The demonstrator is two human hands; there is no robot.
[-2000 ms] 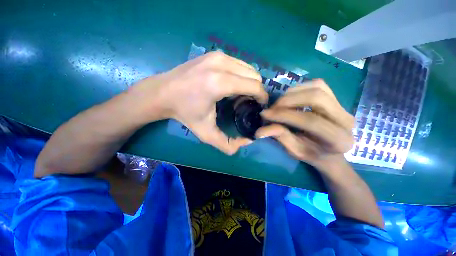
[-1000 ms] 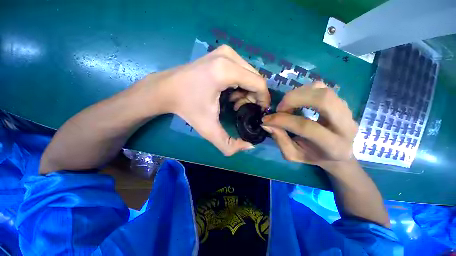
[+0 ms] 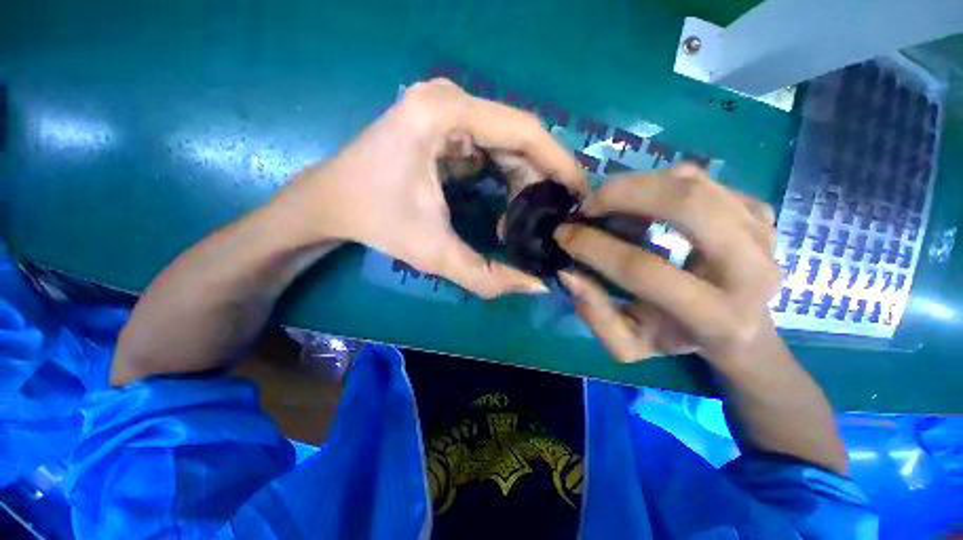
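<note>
A round black unit [image 3: 536,224] is held above the green bench in the middle of the view. My left hand [image 3: 422,179] curls around its left side, with the thumb at the lower edge and fingers at the upper edge. My right hand [image 3: 676,258] has its fingertips on the unit's right side and face. The fingertips hide part of the unit, and I cannot tell whether a small piece is between them. A clear working sheet with rows of dark marks [image 3: 623,142] lies under and behind my hands, partly hidden by them.
A silvery-white sheet stack with dark rows [image 3: 845,243] lies on the right. A pale metal post [image 3: 845,42] is bolted to the green bench [image 3: 211,105] at the upper right. A clear plastic item [image 3: 322,353] is below the bench's near edge.
The black unit has turned and moved slightly up and right between my hands. My right index finger now presses further onto its face. The view has shifted slightly.
</note>
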